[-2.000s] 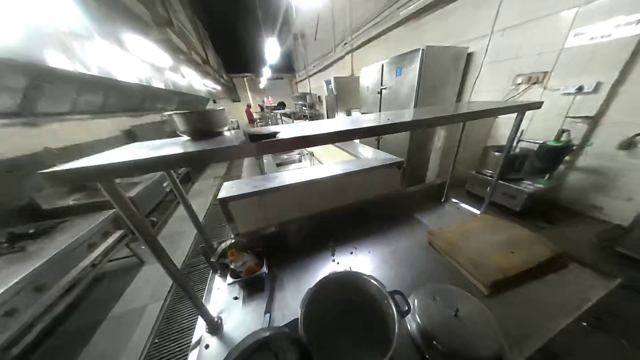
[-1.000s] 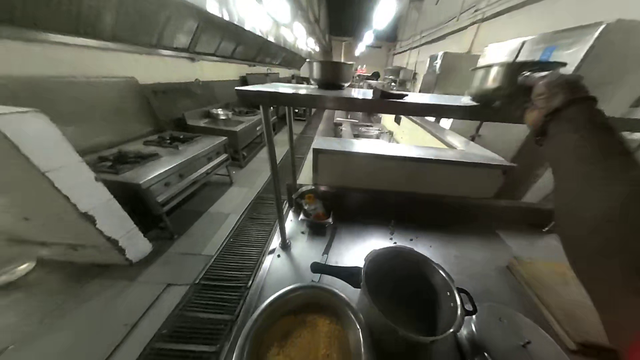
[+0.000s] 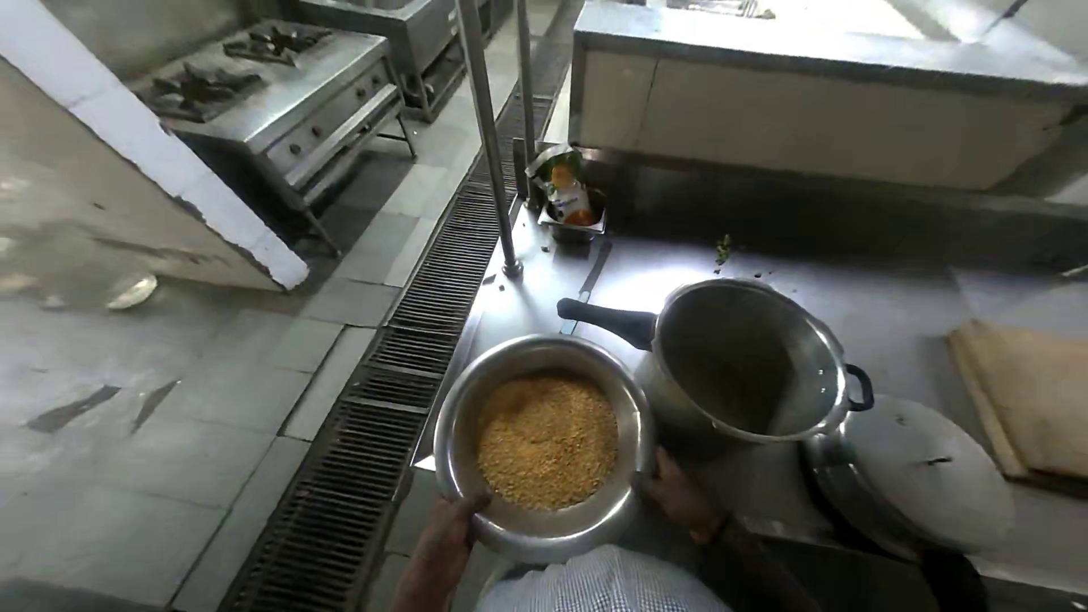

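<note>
Both my hands hold a wide steel bowl (image 3: 633, 408) by its rim. My left hand (image 3: 450, 531) grips the lower left side and my right hand (image 3: 680, 497) the lower right. Yellow-orange split lentils or similar grains (image 3: 548, 442) lie in the bowl. Just right of it, on the steel table, stands an uncovered metal pressure cooker pot (image 3: 739, 361) with a black long handle and a small side handle. A round metal lid (image 3: 926, 476) is at its lower right. Behind the bowl lies a knife (image 3: 586, 289), its tip or end partly hidden.
A small steel container (image 3: 574, 228) with packets stands at the table's back left, beside a shelf post (image 3: 489, 144). A wooden board (image 3: 1028, 395) lies at the right. Left are a floor drain grate (image 3: 408, 340), a gas stove (image 3: 272, 93) and a low wall (image 3: 127, 170).
A raised right hand was at a pan on the upper shelf one second ago; now my right hand is on the bowl's rim. My left hand has come into view. The view has tilted down.
</note>
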